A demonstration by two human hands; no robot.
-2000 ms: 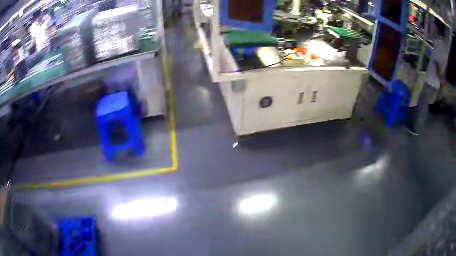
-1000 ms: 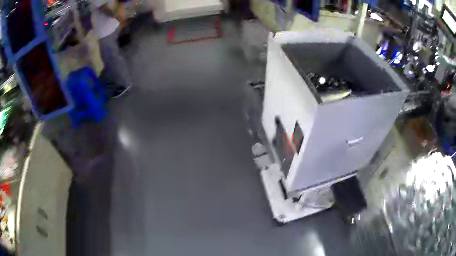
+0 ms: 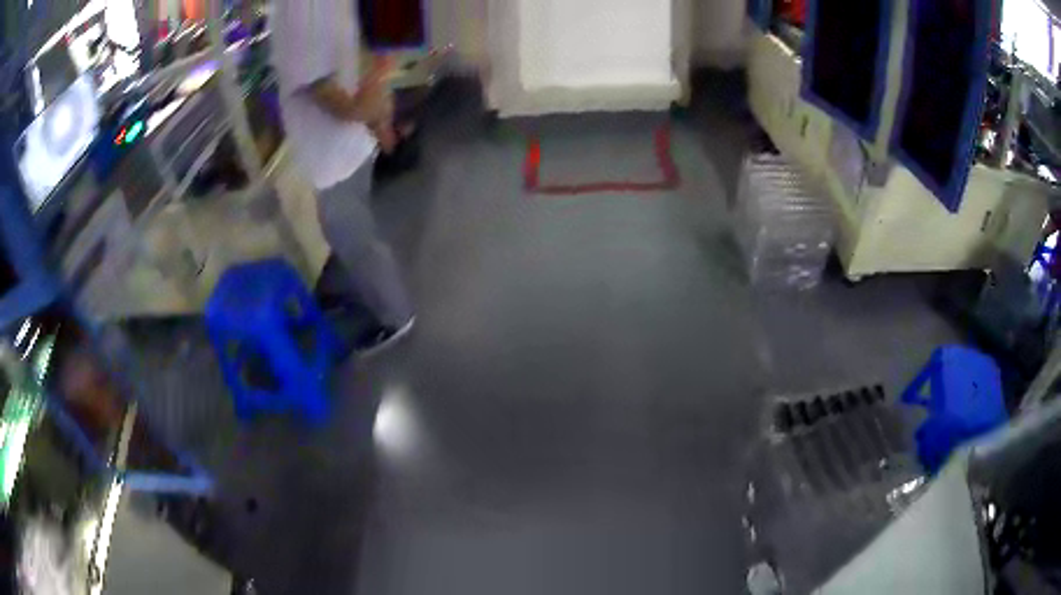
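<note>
Neither of my hands is in the picture. Nearest in front of me is the grey glossy floor (image 3: 547, 465) of an aisle. A blue plastic stool (image 3: 270, 337) stands on the left beside a pale machine cabinet. A second blue stool (image 3: 963, 395) stands at the right. Ribbed trays (image 3: 844, 436) with dark ends lie on the floor at the lower right, blurred. A stack of clear trays (image 3: 787, 221) stands against the right-hand cabinet.
A person (image 3: 337, 151) in a light top and grey trousers stands at the left machine. Blue-framed dark doors (image 3: 940, 99) stand open at the upper right. A red floor marking (image 3: 599, 188) lies before a white panel (image 3: 596, 47). A pale box edge (image 3: 919, 546) shows at bottom right.
The view has turned and moved along the aisle. The person and left stool appear nearer; the large open-topped grey box has mostly left view, and the stacked trays and right stool have come into view.
</note>
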